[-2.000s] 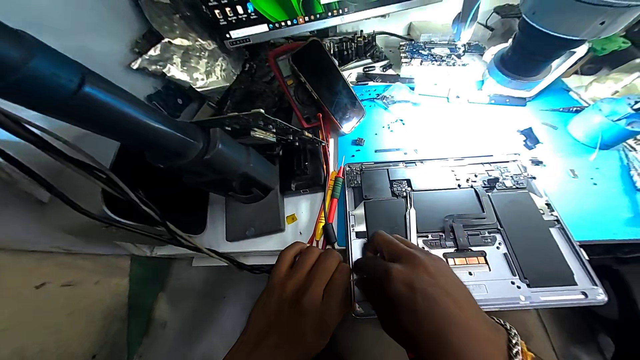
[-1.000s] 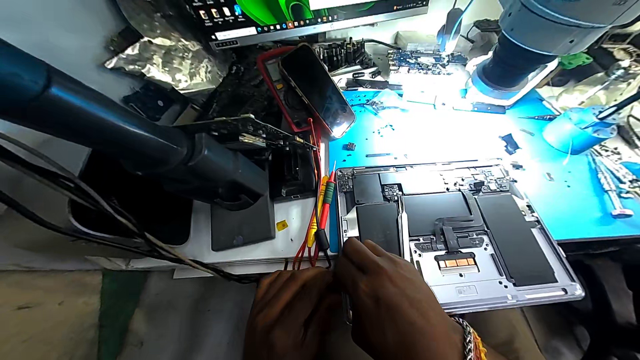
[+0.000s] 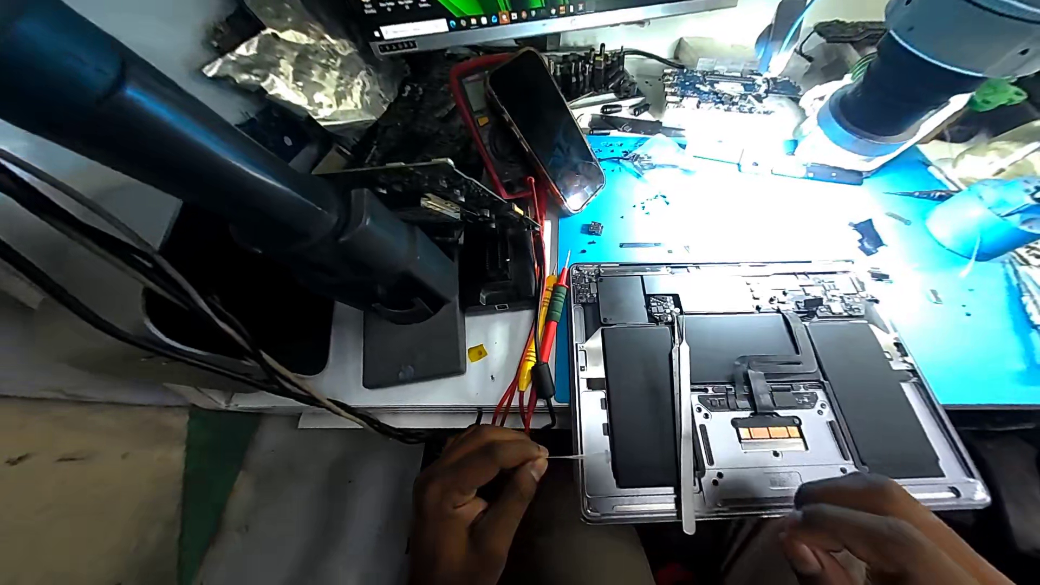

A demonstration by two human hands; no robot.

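My left hand (image 3: 479, 496) pinches a thin, pale strip (image 3: 563, 457) between thumb and forefinger, at the left edge of an opened laptop chassis (image 3: 776, 479). Over the chassis's lower right edge is my right hand (image 3: 869, 520), its fingers curled; whether anything is between them cannot be told. Inside the chassis are black battery cells (image 3: 642, 406), a flat ribbon cable (image 3: 760, 390) and small circuit boards along the top. Metal tweezers (image 3: 686, 439) lie lengthwise on it, tips up near a small board (image 3: 664, 307).
Red and yellow test probes (image 3: 554, 313) lie left of the chassis. Behind are a phone (image 3: 546, 122), a monitor (image 3: 520, 24) and a blue mat (image 3: 934, 341) with small parts. A microscope (image 3: 894, 89) overhangs the right; a thick black arm (image 3: 203, 162) crosses the left.
My hands were close together at the chassis's lower left corner and are now apart. The right hand has moved right; a thin strip now shows in my left fingers.
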